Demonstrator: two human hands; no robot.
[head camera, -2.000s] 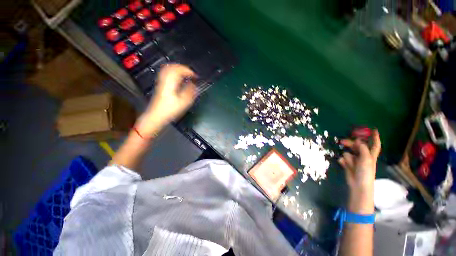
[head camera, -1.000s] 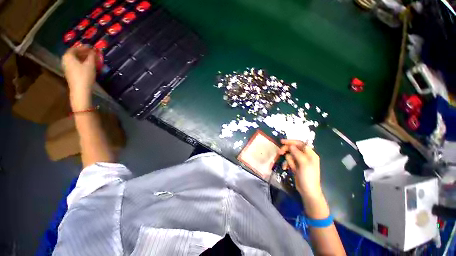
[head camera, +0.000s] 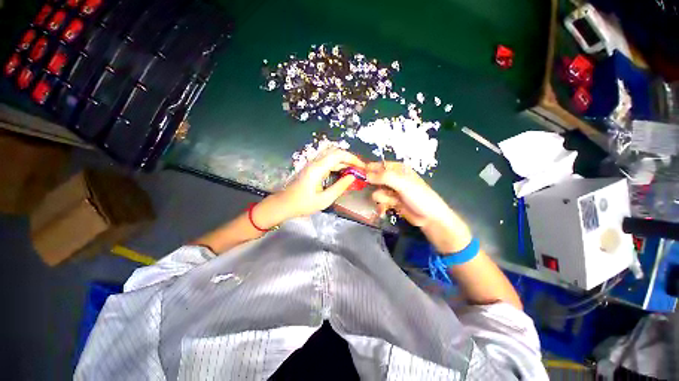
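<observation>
A small red device housing (head camera: 355, 177) is held between the fingertips of my left hand (head camera: 320, 182), in front of my body. My right hand (head camera: 409, 195) is against it from the right, with a thin dark tool (head camera: 383, 158) showing between its fingers. The work fixture (head camera: 356, 205) lies under both hands and is mostly hidden. A pile of dark and silver-white bits (head camera: 331, 85) lies beyond the hands, with a bright white heap (head camera: 406, 140) nearer to them.
The black tray (head camera: 138, 67) at left holds several red housings. One red housing (head camera: 504, 56) lies at the back right. A pale stick (head camera: 481, 140), square pad (head camera: 490, 175), tissue stack (head camera: 537, 160) and white box (head camera: 577, 231) are at right. A carton (head camera: 82, 216) stands at lower left.
My left hand has come from the tray to the centre and now holds a red housing. My right hand has moved in to meet it. The view has shifted, so the tray sits further left.
</observation>
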